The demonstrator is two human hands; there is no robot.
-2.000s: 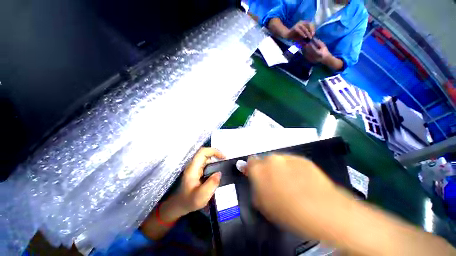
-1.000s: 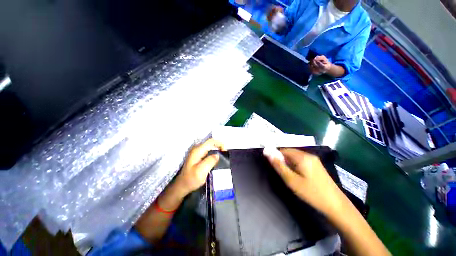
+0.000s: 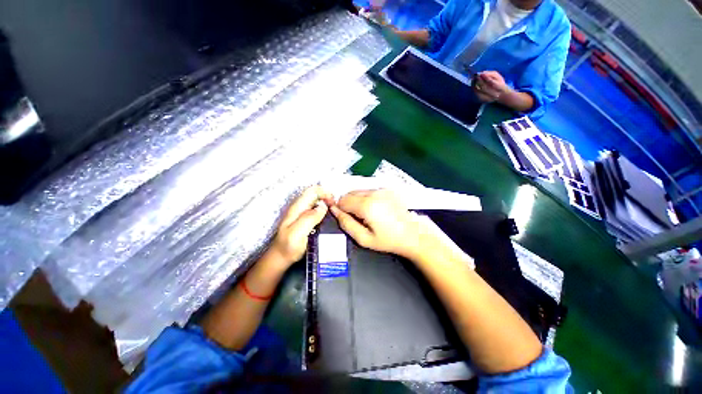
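Observation:
A flat black panel (image 3: 385,308) lies on the bench in front of me, its face up. A label (image 3: 333,255) with a white top and blue lower band sits near its upper left corner. A white strip (image 3: 446,200) shows along the far edge. My left hand (image 3: 302,219) pinches at the upper left corner. My right hand (image 3: 377,219) meets it there, fingertips together on the far edge. What the fingertips hold is hidden. Small gold dots (image 3: 312,338) show on the left edge.
A tall stack of bubble wrap (image 3: 192,185) fills the left, below a large dark panel (image 3: 115,61). The green bench (image 3: 431,154) runs diagonally. A coworker in blue (image 3: 500,46) is beyond, by a dark panel with a white border (image 3: 432,86). Die-cut sheets (image 3: 546,161) lie at right.
My right hand has moved left along the far edge to my left hand at the corner. The panel face is more exposed. The coworker's dark panel is more visible.

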